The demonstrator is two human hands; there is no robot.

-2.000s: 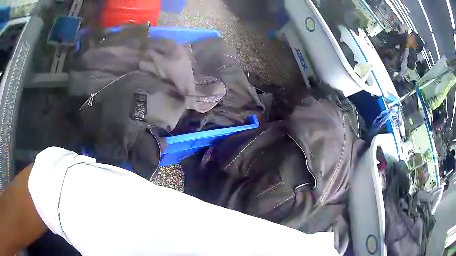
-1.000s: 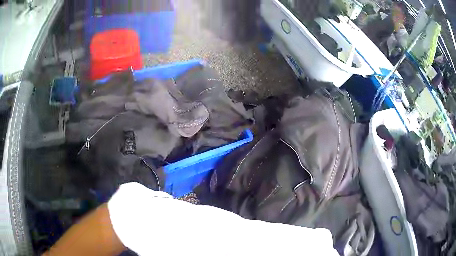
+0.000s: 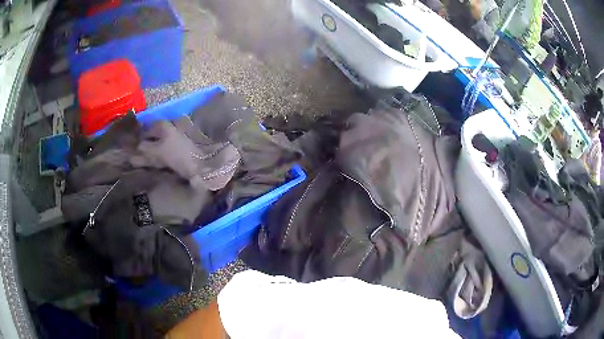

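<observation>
Dark grey garments with pale stitching (image 3: 179,152) lie heaped in and over a blue crate (image 3: 248,208) at left centre. One shows a pale zip line and a small dark patch. More dark grey garments (image 3: 391,172) are heaped right of the crate, with a pale curved edge line across them. A white sleeve (image 3: 331,308) and part of a bare forearm (image 3: 199,324) cross the bottom edge. Neither of my hands is in view; the forearm is cut off by the bottom edge.
A red stool (image 3: 109,93) stands behind the crate, beside another blue crate (image 3: 126,49). White tubs hold dark clothes at right (image 3: 503,232) and at the top (image 3: 371,49). A small blue tray (image 3: 54,152) is at left. Speckled floor (image 3: 265,73) shows between.
The view has shifted, so the crate and stool sit further left and more of the rear blue crate shows. The sleeve and forearm now sit lower and further right, with less forearm visible.
</observation>
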